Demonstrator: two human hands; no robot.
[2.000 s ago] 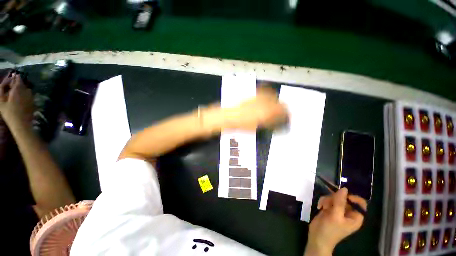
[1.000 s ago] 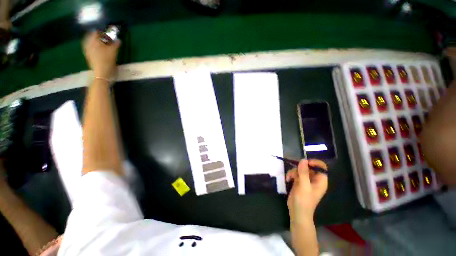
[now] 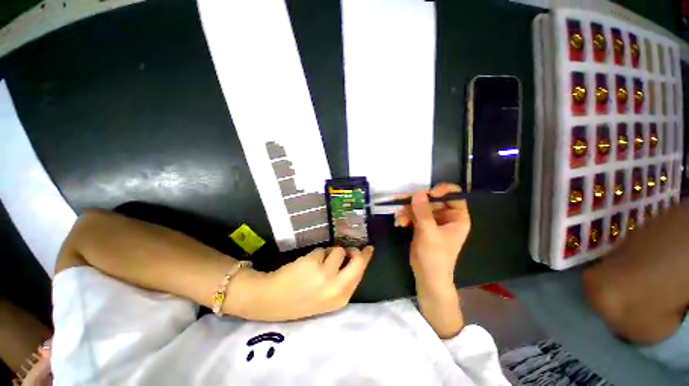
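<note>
My left hand (image 3: 321, 279) holds the near end of an open phone unit (image 3: 348, 215), a black frame with a green board and silver parts. My right hand (image 3: 434, 222) holds black tweezers (image 3: 423, 199) like a pen, their tips at the unit's right side; whether they touch it is unclear. Grey adhesive pads (image 3: 306, 203) lie on the left white liner sheet (image 3: 249, 83), just left of the unit. The other white liner sheet (image 3: 389, 90) runs behind the unit. Its near end and any black pieces there are hidden or cannot be made out.
A smartphone (image 3: 494, 134) lies right of the sheets. A white foam tray (image 3: 560, 143) with red and gold components stands at right, beside a neighbour's arm (image 3: 642, 279). A yellow label (image 3: 246, 238) lies left of the pads. Another white sheet (image 3: 26, 173) lies far left.
My left hand has come back from the green conveyor and now holds the open unit in front of me. My right hand keeps the tweezers, now pointed at the unit. The view has tilted down.
</note>
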